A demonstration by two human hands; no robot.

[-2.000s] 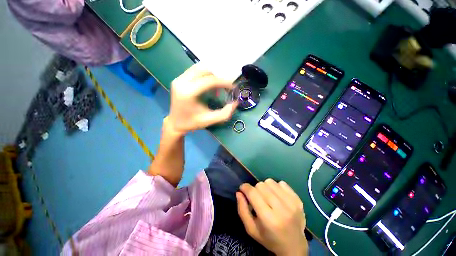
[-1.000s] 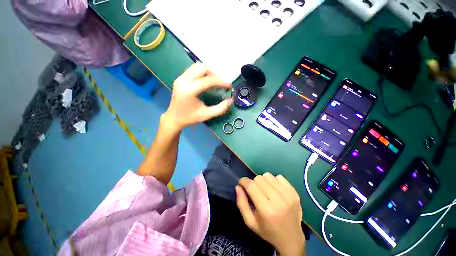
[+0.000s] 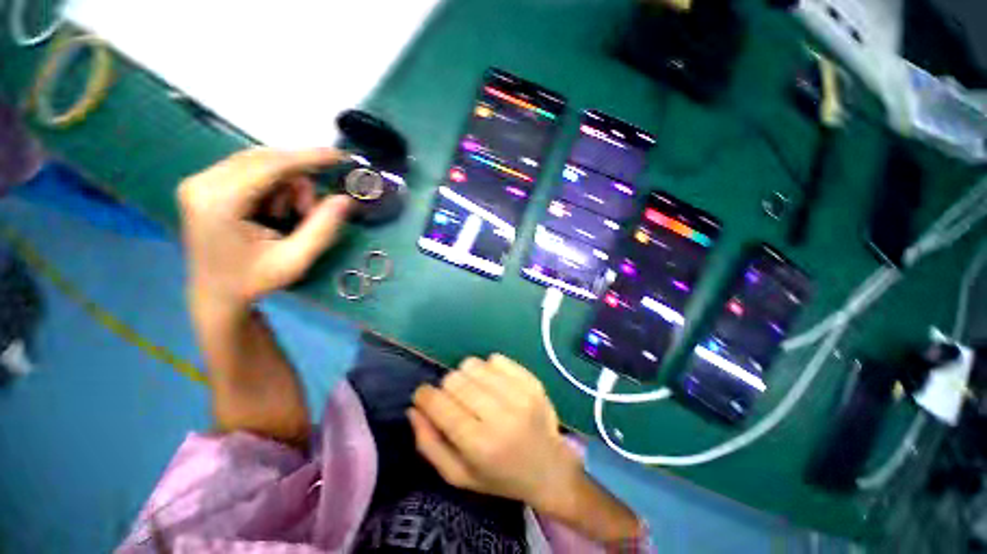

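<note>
My left hand [image 3: 254,222] is at the round black charging case [image 3: 379,200], thumb and index fingertips apart at its left side. The case lid stands open. A smart ring [image 3: 364,184] shows at the middle of the case; blur hides whether the fingertips touch it. Two more rings, one left [image 3: 352,285] and one right [image 3: 377,265], lie on the mat below the case. My right hand [image 3: 487,422] is loosely curled near the bench edge with nothing visible in it. Four phones with lit screens lie in a slanted row, the nearest one [image 3: 492,173] right of the case.
White cables [image 3: 639,396] run from the two middle phones. A white board [image 3: 260,54] lies at the upper left, with a tape roll [image 3: 73,81] beside it. Black equipment [image 3: 682,49] stands behind the phones. Another ring [image 3: 775,206] and a dark slab [image 3: 895,216] lie at the right.
The view has swung right, showing more of the right side. A second ring has joined the one on the mat since two seconds ago. A ring now shows at the case centre, unclear one second ago.
</note>
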